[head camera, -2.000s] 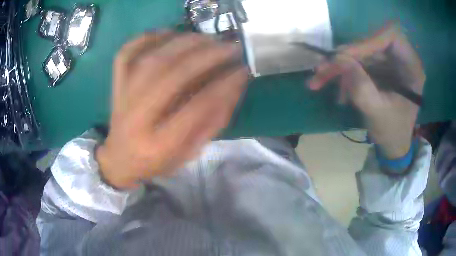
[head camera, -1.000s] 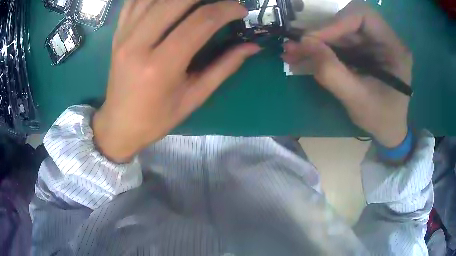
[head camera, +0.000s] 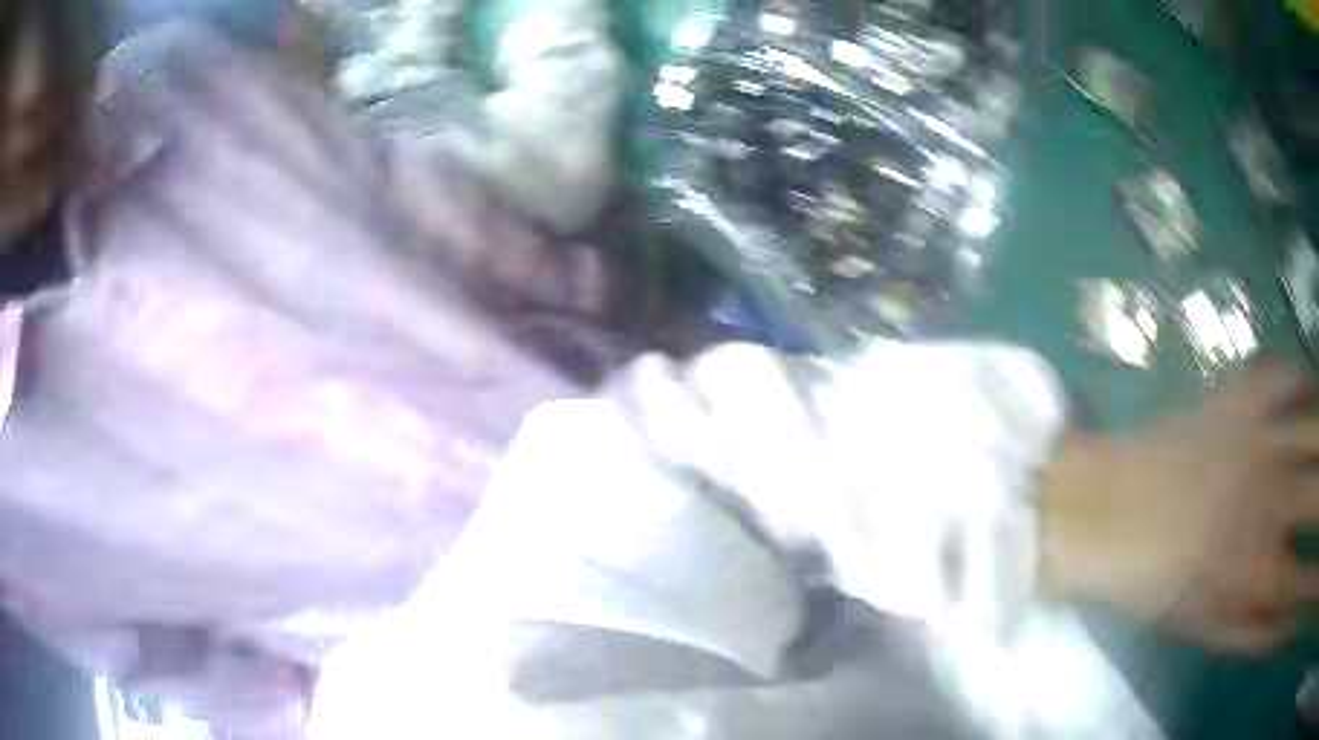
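Observation:
My left hand (head camera: 1193, 506) is at the right edge, strongly blurred, its fingers cut off by the picture's edge. Whether it holds anything cannot be told. My right hand is out of the picture. Several small assemblies (head camera: 1219, 325) with bright silver faces lie on the green mat (head camera: 1049, 217) just above my left hand, smeared by motion. A shiny clear blister tray (head camera: 854, 159) with black and silver pieces is at the top centre, beyond my white sleeve.
Another person in a pinkish smock (head camera: 246, 405) sits close on the left. A pale sleeve (head camera: 557, 116) shows at the upper middle, beside the tray. My own white sleeve (head camera: 926, 463) crosses the lower middle. A yellow patch (head camera: 1306, 12) is in the top right corner.
The view has swung left, bringing the tray and the other person into the middle. My left hand now appears at the right edge; my right hand, the tweezers and the white sheet have left the picture.

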